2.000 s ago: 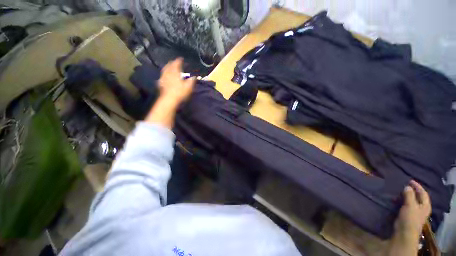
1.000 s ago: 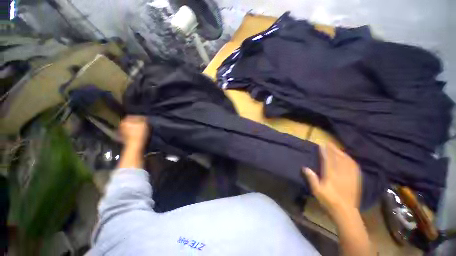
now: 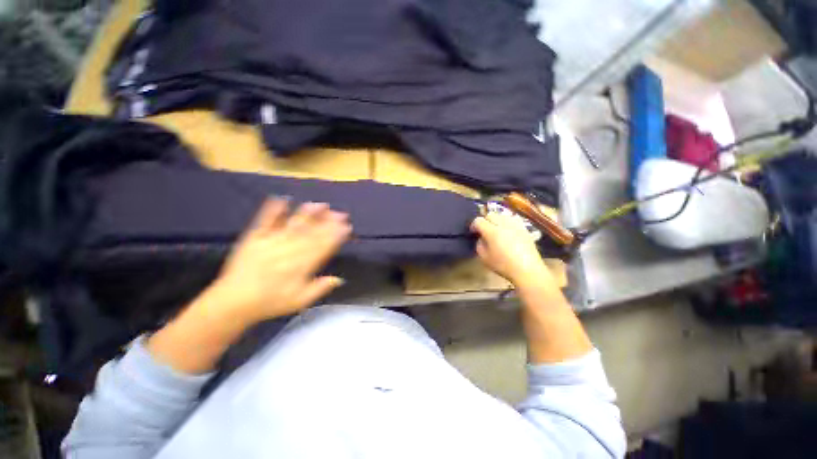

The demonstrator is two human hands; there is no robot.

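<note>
A dark trouser leg (image 3: 394, 211) lies stretched from left to right in front of me, with a lengthwise seam near its front edge. My left hand (image 3: 291, 255) is palm down over or on the leg, fingers spread, slightly blurred. My right hand (image 3: 506, 240) is at the leg's right end, its fingertips closed on the cloth edge. The iron (image 3: 537, 218), with an orange-brown handle, sits just behind and beside my right hand. The bunched rest of the garment (image 3: 90, 152) lies at the left. The board under the leg is hidden.
A dark garment pile (image 3: 358, 72) lies behind on the tan table (image 3: 233, 143). At right, a grey surface (image 3: 609, 260) bears a blue bar (image 3: 646, 125) and a white padded bundle (image 3: 699, 211). A yellow-green hose (image 3: 627, 208) runs right from the iron.
The view has swung right. My left hand has moved from the bunched cloth at left onto the leg's middle, and my right hand to its right end beside the iron.
</note>
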